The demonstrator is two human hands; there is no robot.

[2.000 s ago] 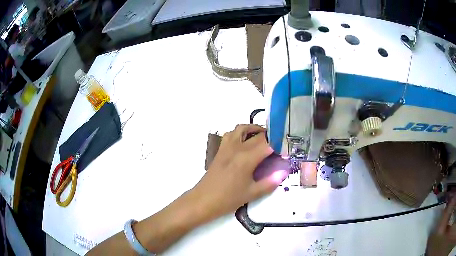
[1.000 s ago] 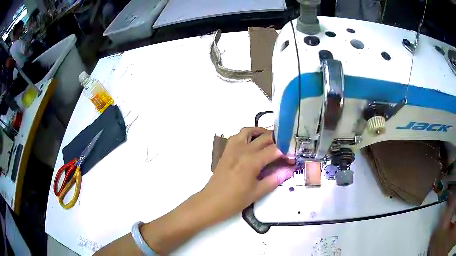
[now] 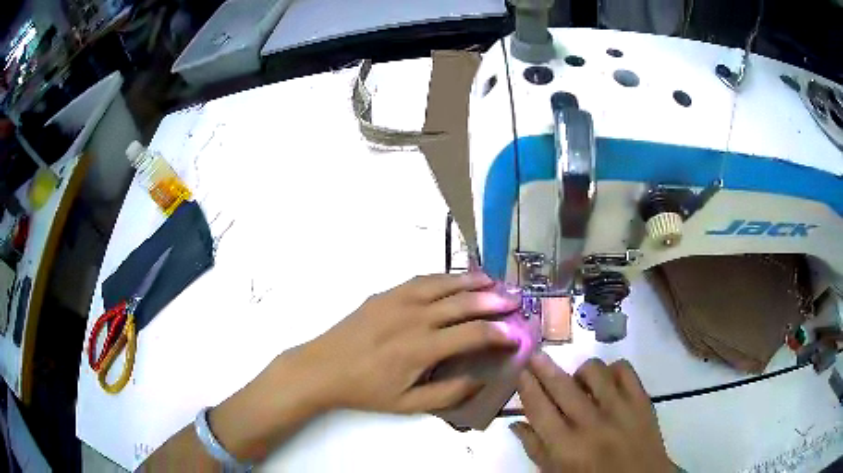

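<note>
A brown fabric piece (image 3: 481, 399) lies at the presser foot (image 3: 531, 305) of the white sewing machine (image 3: 638, 148), under pink-purple light. My left hand (image 3: 416, 342) lies over the piece and holds it against the bed, fingertips beside the foot. My right hand (image 3: 596, 416) is at the piece's right edge, index fingertip on it just in front of the foot. The hands cover much of the piece. A brown strip of fabric (image 3: 450, 111) runs from behind the machine head down toward the foot.
A pile of brown pieces (image 3: 730, 309) sits under the machine arm. A curled grey-beige strip (image 3: 370, 125) lies behind left. Scissors (image 3: 120, 340) rest partly on a dark cloth (image 3: 166, 263) at the left, near a bottle of orange liquid (image 3: 162, 180).
My right hand has come in from the right edge to the foot. My left hand now lies flatter, over a brown piece in front of the foot. The view has shifted slightly.
</note>
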